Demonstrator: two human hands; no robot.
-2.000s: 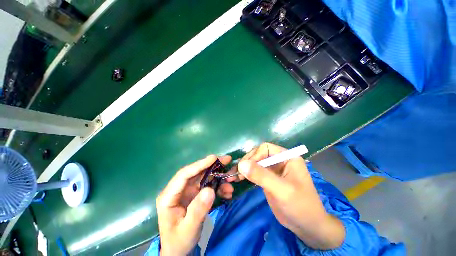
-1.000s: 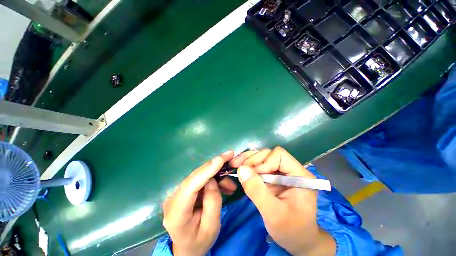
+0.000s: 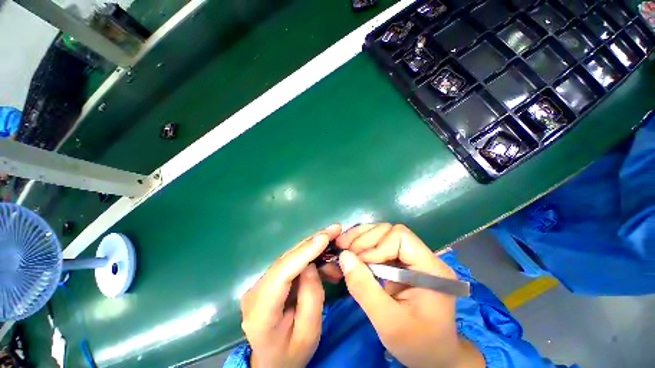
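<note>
My left hand point(image 3: 287, 302) holds a small black electronic unit point(image 3: 330, 254) between its fingertips, above the near edge of the green bench. The unit is mostly hidden by fingers; a little reddish detail shows. My right hand point(image 3: 402, 287) grips silver tweezers point(image 3: 424, 279) like a pen, with their broad end pointing right. The tweezer tips are hidden at the unit between my fingers. The fingertips of both hands meet around the unit. A black blister tray point(image 3: 465, 115) lies at the upper right, with several units in pockets along its left and near sides.
A white rail point(image 3: 266, 108) crosses diagonally, with a dark green conveyor point(image 3: 208, 68) beyond it carrying a few loose units. A pale blue fan point(image 3: 27, 262) on a white base point(image 3: 115, 264) stands at left. A person's blue smock point(image 3: 596, 223) is at right.
The tweezers' broad end has swung down and right, and the fingertips have closed in around the unit. The neighbouring person's blue sleeve has moved off the tray, uncovering more pockets. The view has shifted slightly.
</note>
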